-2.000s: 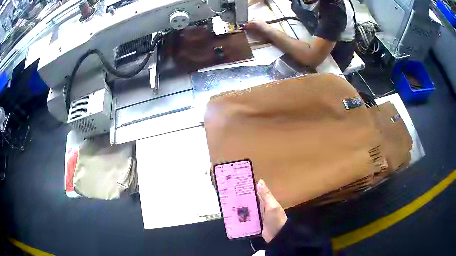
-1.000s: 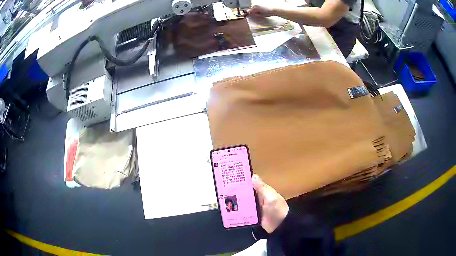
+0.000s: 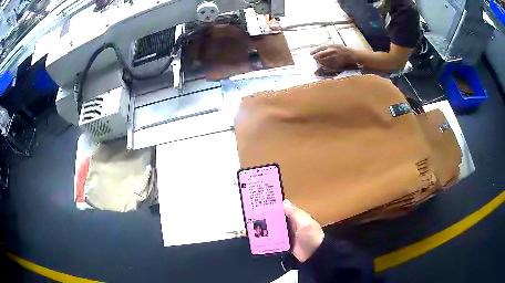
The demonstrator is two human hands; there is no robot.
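Note:
A smartphone [image 3: 264,210] with a black edge and a lit pinkish screen showing text and a small picture is upright in the lower middle. My right hand [image 3: 304,232] holds it at its right edge, in a dark sleeve. The fingers behind the phone are hidden. My left hand is not in view. Behind the phone lies a stack of large tan-brown bag panels [image 3: 332,138], with a small dark tab [image 3: 400,109] near the top panel's right corner.
A pattern sewing machine [image 3: 122,33] stands at the back, with a blurred dark brown panel [image 3: 221,52] on its bed. A person's hand [image 3: 335,57] rests right of it. A white table board [image 3: 194,193], beige canvas [image 3: 119,177] and blue crate [image 3: 465,88] show.
The other person's hand has moved from the sewing head to the right and nearer, beside the panel stack. The picture on the phone screen differs from the first frame. The view has shifted a little.

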